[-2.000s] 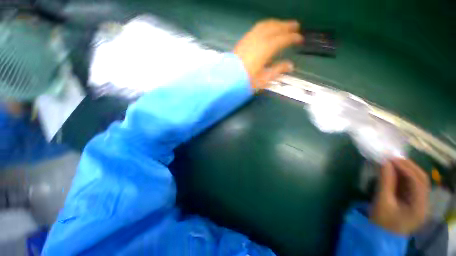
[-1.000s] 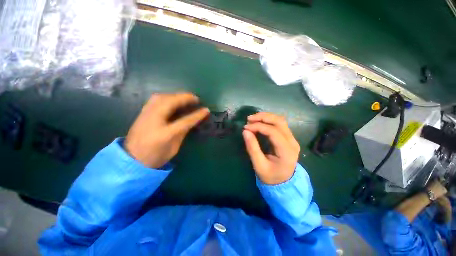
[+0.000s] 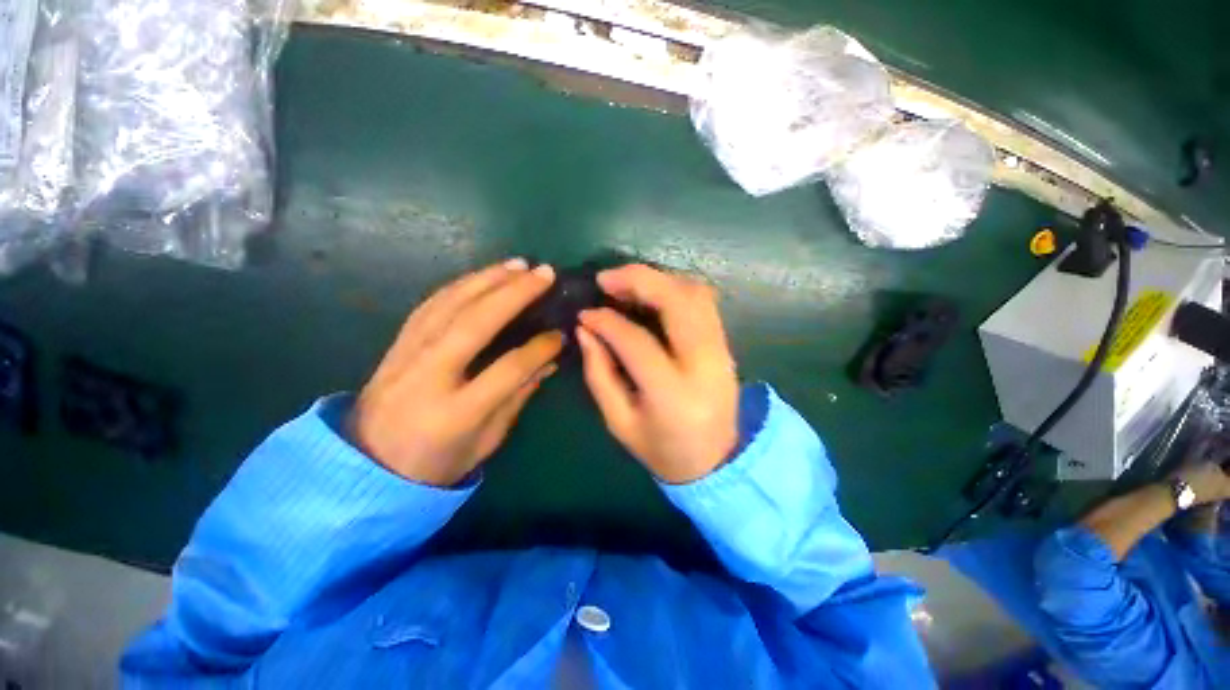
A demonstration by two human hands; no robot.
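A small black plastic housing (image 3: 577,294) is in the middle of the view, between my two hands and partly hidden by the fingers. My left hand (image 3: 456,371) grips its left side with thumb and fingers. My right hand (image 3: 664,371) is at its right side, with the thumb and index finger pinched together against it. Whether a tiny part is between the right fingertips cannot be seen. Two whitish clear plastic bags, one (image 3: 782,108) beside the other (image 3: 913,185), lie by the rail.
A worn whitish rail (image 3: 594,57) crosses the green bench. A large clear plastic bag (image 3: 162,135) lies at upper left, black housings (image 3: 119,407) at left, another black part (image 3: 906,347) at right. A white box (image 3: 1066,364) with cables stands at right, near another person's arm (image 3: 1140,519).
My hands have come together on the black housing, which was on the bench between them a second ago. Earlier, my left hand was beyond the rail and my right hand by the bags.
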